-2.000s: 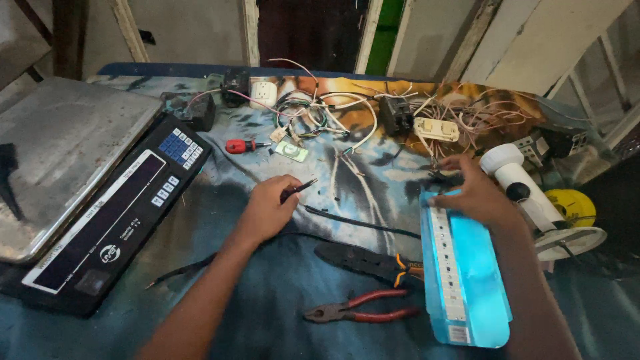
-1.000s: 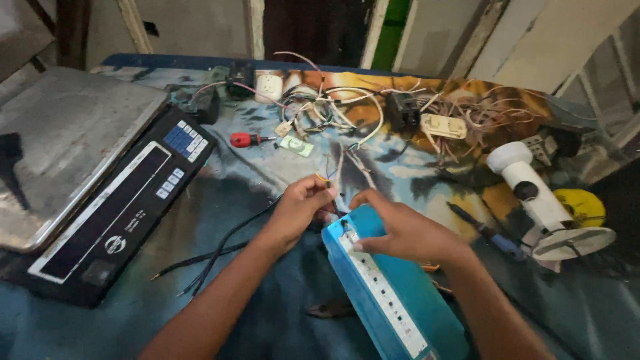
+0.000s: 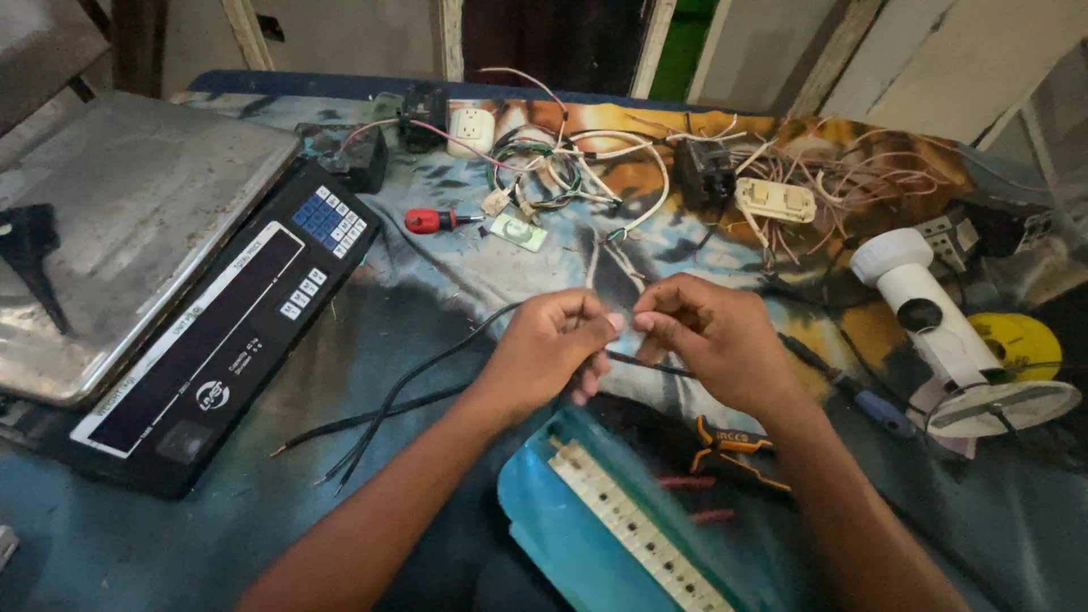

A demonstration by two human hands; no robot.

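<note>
My left hand (image 3: 565,344) has its thumb and forefinger pinched together beside a dark cable (image 3: 408,378); whether anything small is between them is too blurred to tell. Close to it on the right, my right hand (image 3: 710,340) is also pinched, its fingertips blurred. Below both hands lies a blue case with a white terminal strip (image 3: 625,518) along it, tilted toward the lower right. Black-and-orange handled pliers or strippers (image 3: 735,450) lie beneath my right forearm, and two red handles (image 3: 688,482) show partly beside the case.
A digital weighing scale (image 3: 229,340) fills the left side. A red screwdriver (image 3: 433,221), a white outlet (image 3: 470,132), coiled wires (image 3: 535,170) and a switch plate (image 3: 775,200) lie at the back. On the right are a white camera-like device (image 3: 935,314) and yellow tape (image 3: 1016,344).
Both hands have left the blue case, which my right hand touched one second ago; it now lies lower, below them. The hands are now close together above it.
</note>
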